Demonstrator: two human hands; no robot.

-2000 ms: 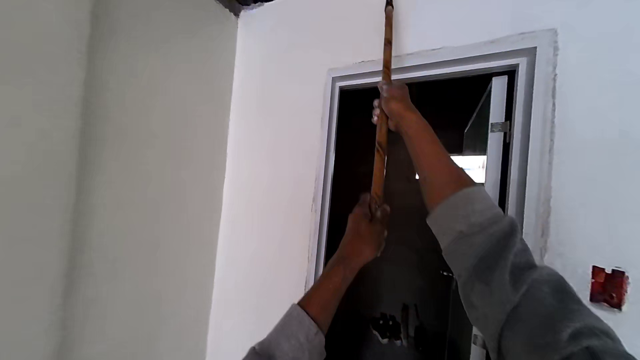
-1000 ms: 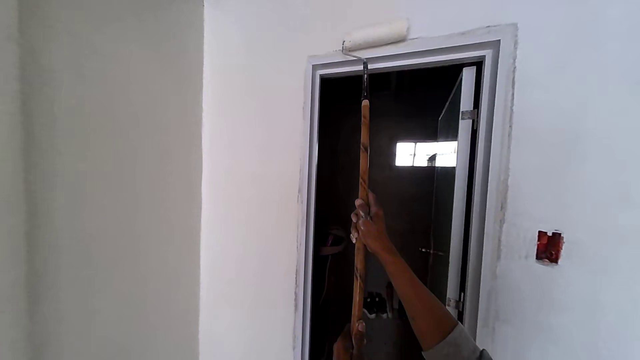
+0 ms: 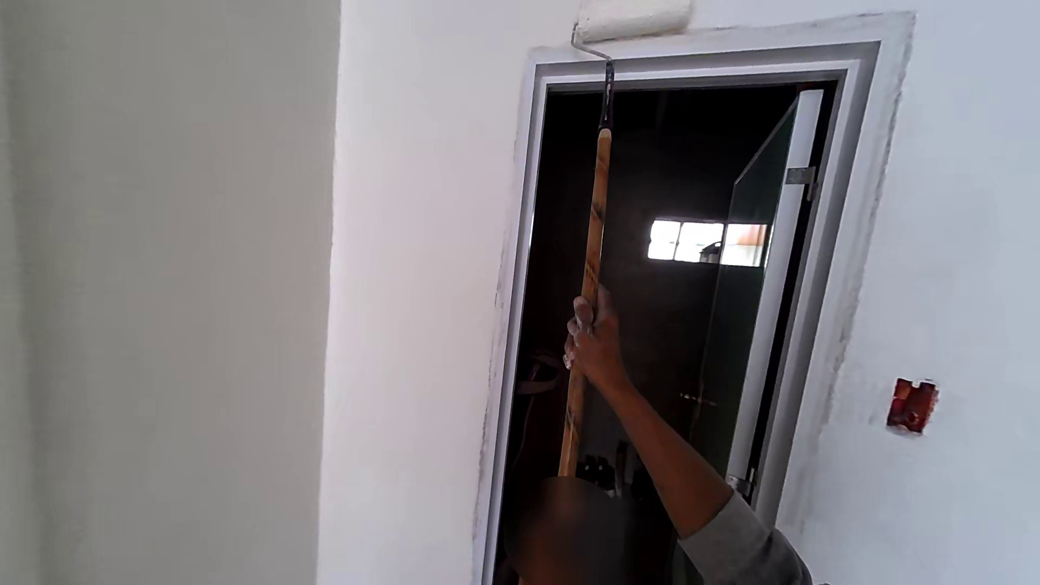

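A paint roller with a pale, fluffy cover (image 3: 635, 19) lies against the white wall just above the door frame, its top edge cut off by the view. Its wire arm and dark handle (image 3: 607, 96) join a long wooden pole (image 3: 597, 211), which slants slightly across the dark doorway. My right hand (image 3: 592, 337), with whitish smears on the fingers, is closed around the middle of the pole. Lower down, my left hand (image 3: 561, 528) is a blurred brown shape at the pole's lower part; its fingers cannot be made out.
A light door frame (image 3: 863, 146) has rough paint edges around it. An open door (image 3: 768, 309) with a metal hinge stands inside on the right. A red wall box (image 3: 912, 406) is set in the wall to the right. A greyish wall (image 3: 179, 284) meets the white one at a left corner.
Both hands and the pole have come down relative to the doorway since two seconds ago. The roller, out of view then, now shows above the frame. Both forearms showed then; now only the right does.
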